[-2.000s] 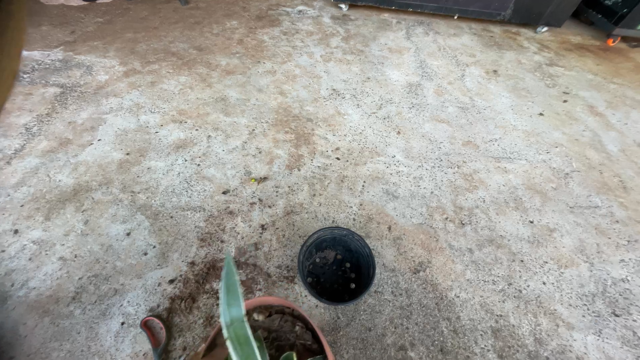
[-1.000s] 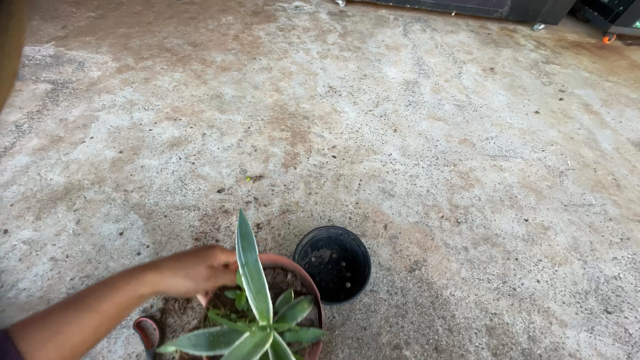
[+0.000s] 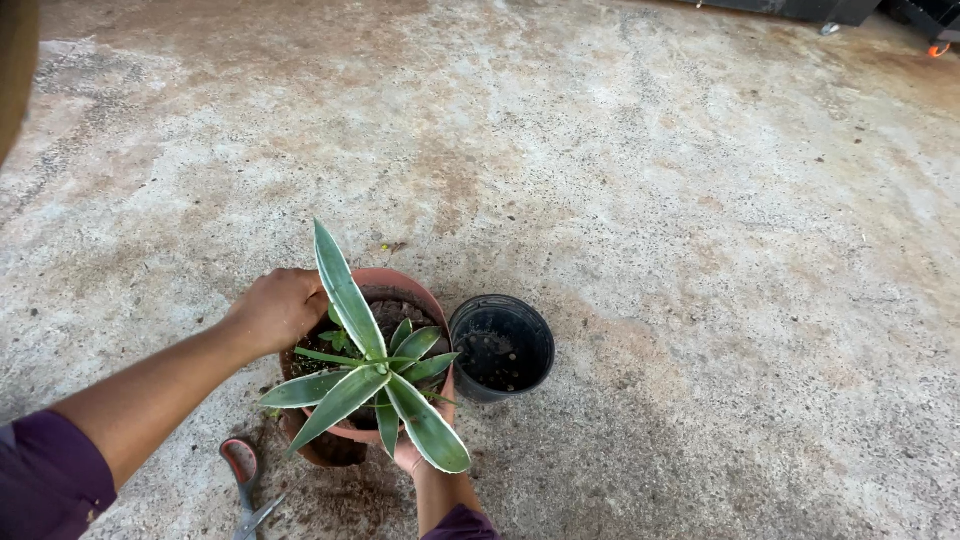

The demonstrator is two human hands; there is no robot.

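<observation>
A terracotta-coloured pot [image 3: 397, 281] with an agave plant [image 3: 381, 367], its leaves pale-edged, sits between my two hands. My left hand [image 3: 281, 307] grips the pot's rim at the upper left, fingertips hidden inside. My right hand [image 3: 412, 454] holds the pot's lower right side, partly covered by a leaf. Dark soil and small green weeds show around the agave. Close against the pot's right side stands a black plastic nursery pot [image 3: 502, 345] with a little debris at its bottom. Scissors [image 3: 244, 480] with grey and red handles lie at the lower left.
Stained concrete floor [image 3: 637, 225] surrounds the pots. A brown curved piece [image 3: 334, 450], partly hidden, lies below the planted pot, with loose soil around it. Black wheeled furniture [image 3: 810, 11] stands at the top right. A blurred brown edge shows at the upper left.
Both hands are now on the planted pot; one second ago only my left hand showed at its rim. The planted pot has come further into view, up and to the left.
</observation>
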